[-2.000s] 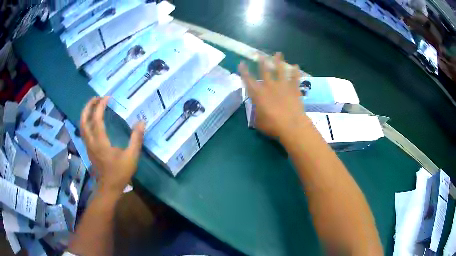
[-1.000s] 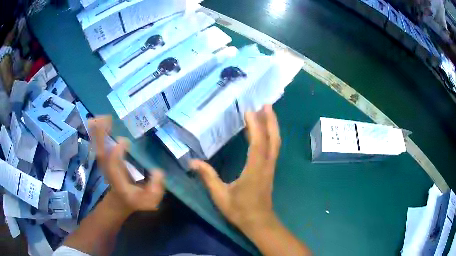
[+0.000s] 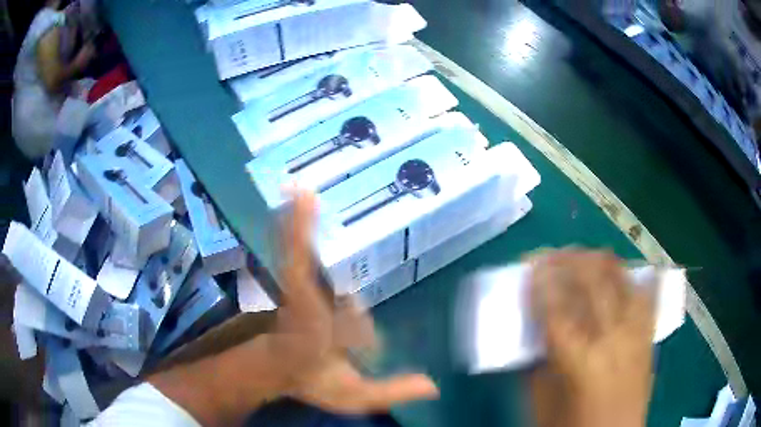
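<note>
Erected cartons (image 3: pixel 417 188), blue and white with a printed dark round-headed wand, lean in an overlapping row on the green bench. The nearest lies on top of another. My left hand (image 3: pixel 325 325) is blurred, fingers spread, at the near end of the row, and holds nothing. My right hand (image 3: pixel 588 304) is over a single carton (image 3: pixel 498 321) lying at the right of the bench, with its fingers closed down on it. The carton's middle is hidden under the hand. Its white flap shows at the right. Both are blurred.
A loose carton heap (image 3: pixel 125 204) lies below the bench edge at left. A person (image 3: pixel 42 79) is at upper left. A pale edge strip (image 3: pixel 576 175) borders the dark conveyor (image 3: pixel 576 75). White carton parts (image 3: pixel 722 413) show at lower right.
The view has shifted. The carton by my right hand now lies squared on the row. My right hand has moved right onto the single carton. My left hand has moved nearer the row and opened wide.
</note>
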